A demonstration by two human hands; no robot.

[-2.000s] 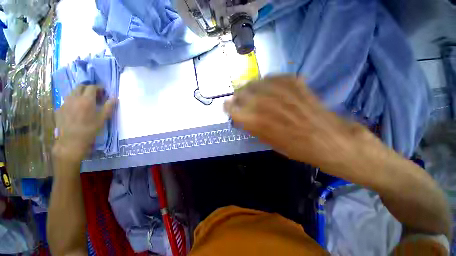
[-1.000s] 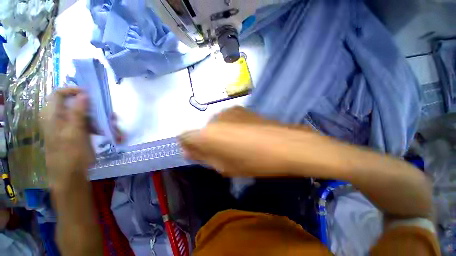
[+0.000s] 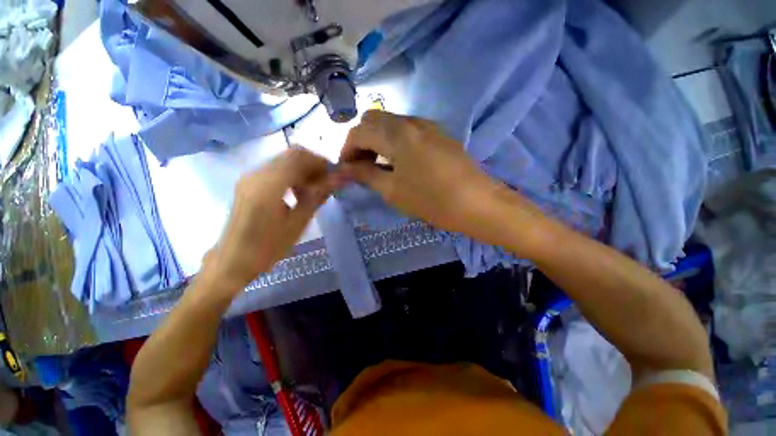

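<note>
A narrow blue cuff strip (image 3: 347, 260) hangs from my fingertips over the table's front edge. My left hand (image 3: 276, 200) and my right hand (image 3: 407, 162) meet just below the dark machine lamp (image 3: 335, 88), fingertips touching. My left hand is closed on the strip's upper end. My right hand also pinches at this spot, where the cloth edge is mostly hidden by the fingers. A wide blue sleeve panel (image 3: 519, 111) lies heaped to the right, its edge reaching under my right wrist. The needle area is partly hidden.
Several cut cuffs (image 3: 119, 226) lie at the table's left edge. Crumpled blue pieces (image 3: 179, 102) lie behind them. The white sewing machine body (image 3: 230, 34) is at the top. A ruler edge (image 3: 400, 243) runs along the front. Red (image 3: 272, 362) and blue (image 3: 542, 353) frames stand below.
My left hand has moved from the cuff stack to the middle, and a strip now hangs from it. My right hand has moved up to meet it. The sleeve panel's edge has come closer to the front edge.
</note>
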